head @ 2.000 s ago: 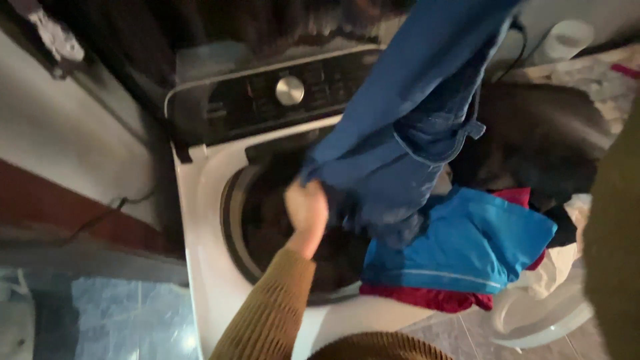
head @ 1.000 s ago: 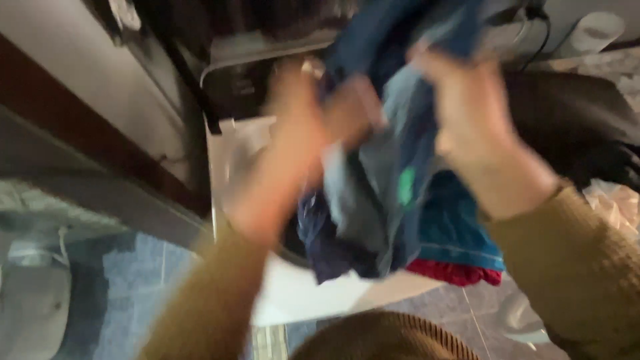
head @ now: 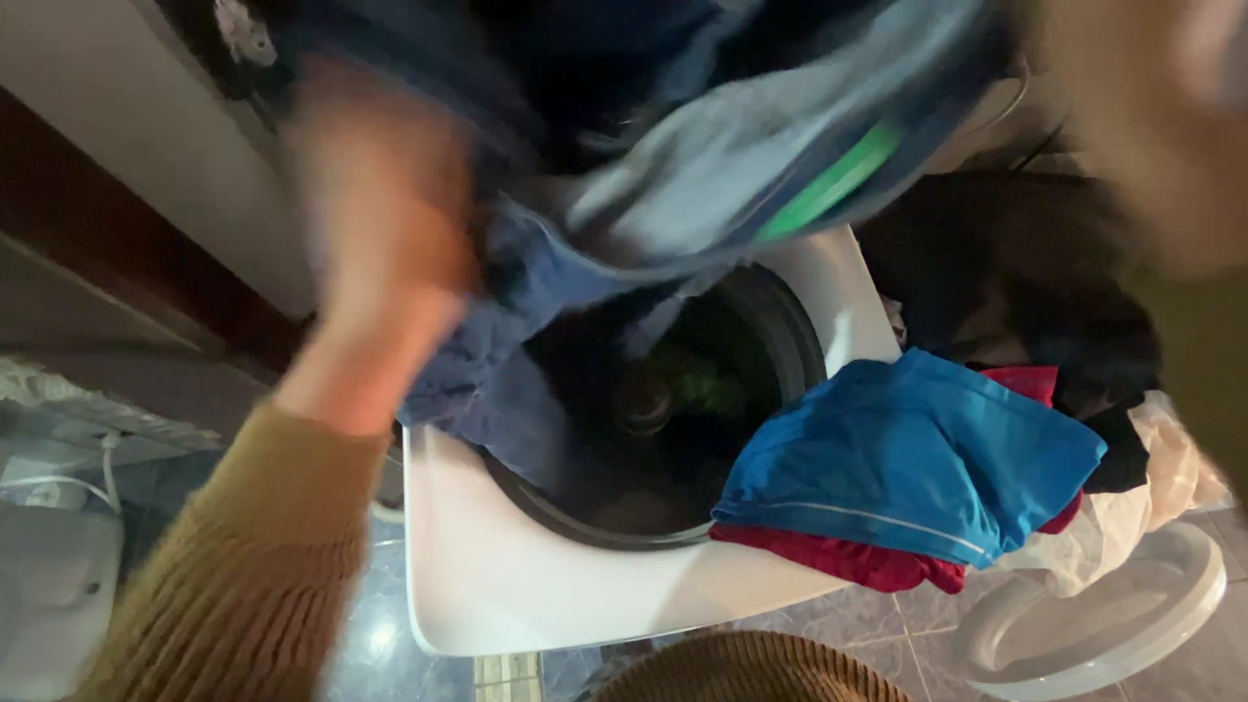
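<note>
Blue jeans (head: 526, 263) are stretched between my hands over the open drum (head: 673, 419) of a white top-loading washing machine (head: 526, 604). Their waistband gapes, showing a pale lining and a green strip. My left hand (head: 390, 214), blurred, grips the denim at the left side. At the upper right my right hand (head: 1150, 107) is blurred and partly cut off by the frame edge; its hold on the cloth cannot be made out. A blue cloth garment (head: 907, 448) with a white line lies over the machine's right rim, on top of a dark red garment (head: 838, 561).
Dark clothes (head: 1014, 273) and a pale plastic bag (head: 1121, 517) are to the right. A round whitish lid or basin (head: 1102, 624) stands low at the right on the tiled floor. A wall with a dark red band (head: 136, 234) runs along the left, above a white fixture (head: 58, 575).
The jeans hung lengthwise from the upper right two seconds ago; now their waistband is spread wide. My hands have moved apart, the left to the left and the right to the right.
</note>
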